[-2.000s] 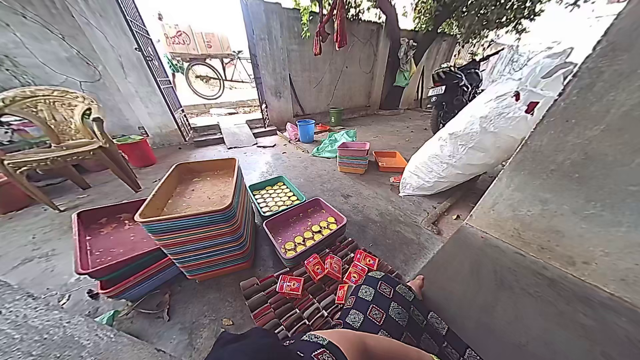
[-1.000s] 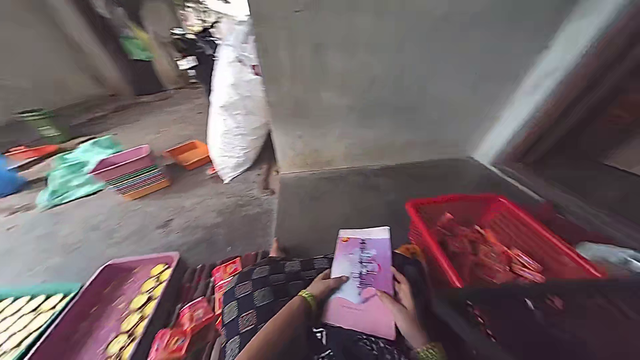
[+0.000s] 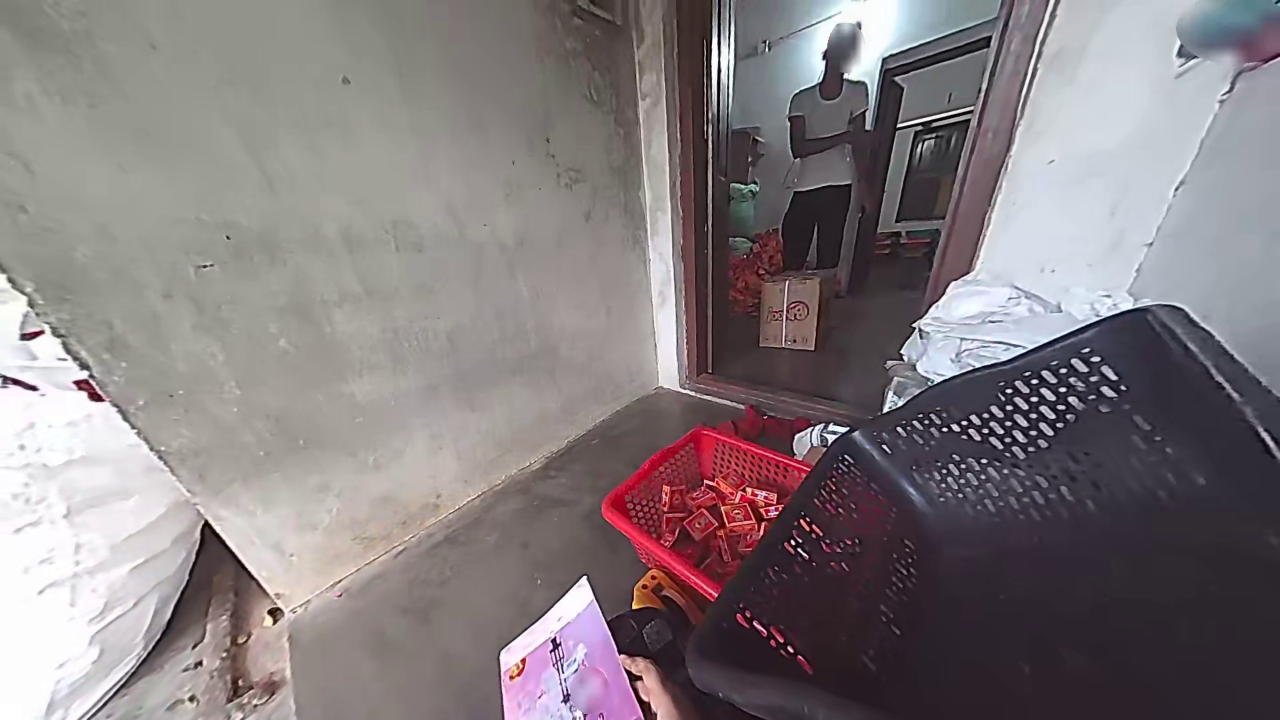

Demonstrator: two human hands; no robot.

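A flat pink and purple printed packet point(image 3: 572, 660) stands at the bottom centre of the head view. One hand of mine, which looks like my right hand point(image 3: 650, 688), grips its right edge; only a few fingers show. My left hand is out of the frame. Just beyond, a red perforated plastic basket point(image 3: 640, 540) holds many small red printed boxes point(image 3: 738, 516). A large black perforated plastic crate point(image 3: 960, 560) is tilted at the right and covers part of the red basket. Dark patterned cloth point(image 3: 640, 632) shows beside the hand, near a yellow plastic thing point(image 3: 665, 592).
A white sack point(image 3: 90, 560) bulges at the left, beside a grey wall point(image 3: 350, 300). Beyond the doorway point(image 3: 693, 200) a person point(image 3: 828, 130) stands behind a cardboard carton point(image 3: 790, 312). White plastic sheeting point(image 3: 1000, 320) lies right of the doorway, behind the black crate.
The view has swung far to the right, from the yard to the doorway. One second ago both my hands held the packet over my lap; now only one is in view on it.
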